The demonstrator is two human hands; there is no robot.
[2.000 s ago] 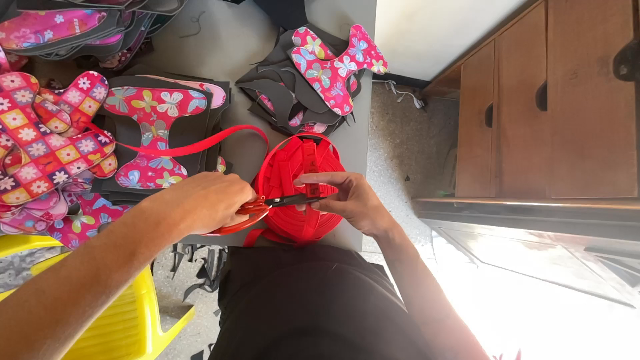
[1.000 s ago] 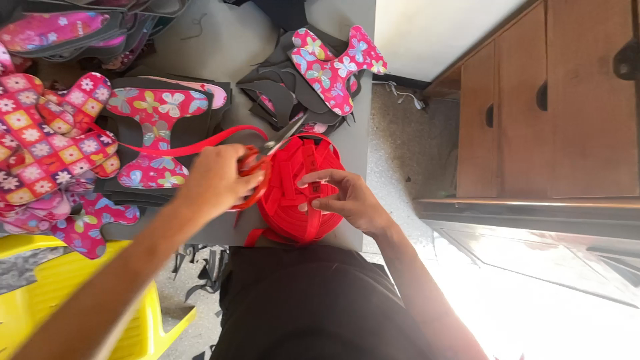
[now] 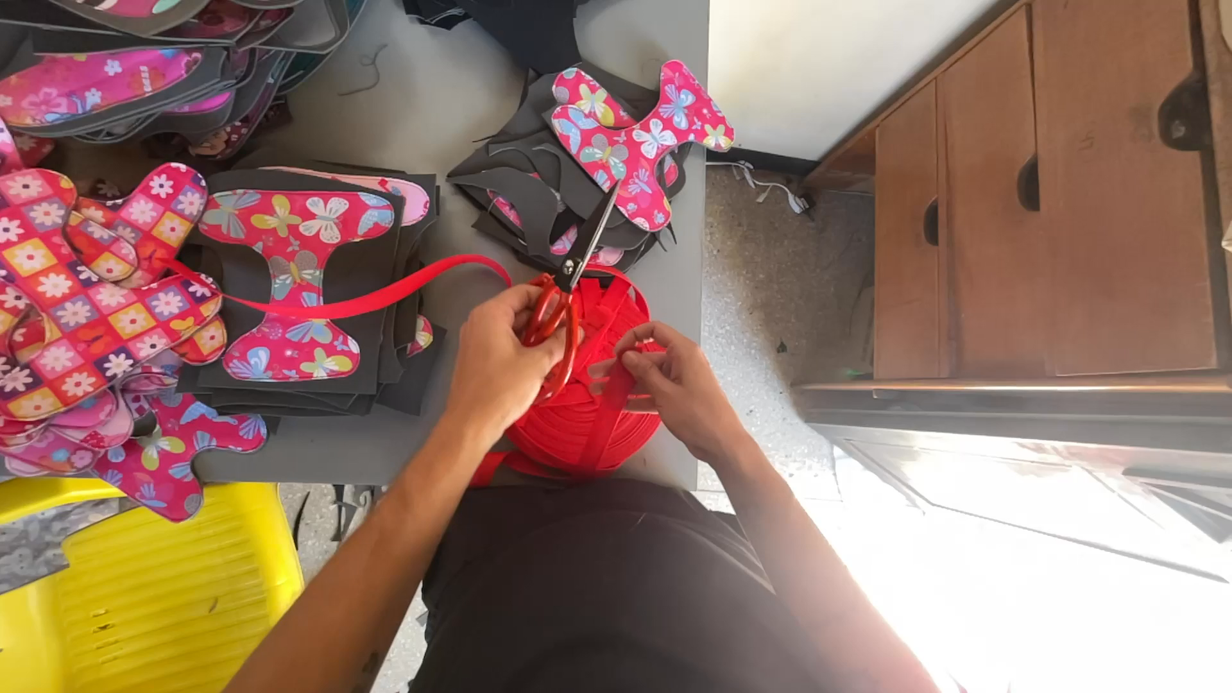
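My left hand [image 3: 505, 361] grips the orange handles of a pair of scissors [image 3: 568, 289], whose blades point up and away over the table. Close to its right, my right hand [image 3: 674, 385] pinches a piece of red webbing between thumb and fingers. Beneath both hands lies a large roll of red webbing [image 3: 587, 433] at the table's front edge. A loose red strap [image 3: 375, 296] runs left from the roll across a stack of butterfly-print fabric pieces [image 3: 294, 279]. Behind the roll, another butterfly-print piece [image 3: 640, 140] rests on dark cut pieces.
Checkered flower-print pieces [image 3: 72, 289] pile up at the left of the grey table [image 3: 433, 58], with more stacked pieces [image 3: 115, 82] behind. A yellow plastic chair [image 3: 173, 577] stands at the front left. Wooden drawers [image 3: 991, 212] are at the right, beyond the floor.
My left hand has lifted the scissors away from my right hand, and their blades have swung from pointing right to pointing up and away. My right hand has stayed over the roll.
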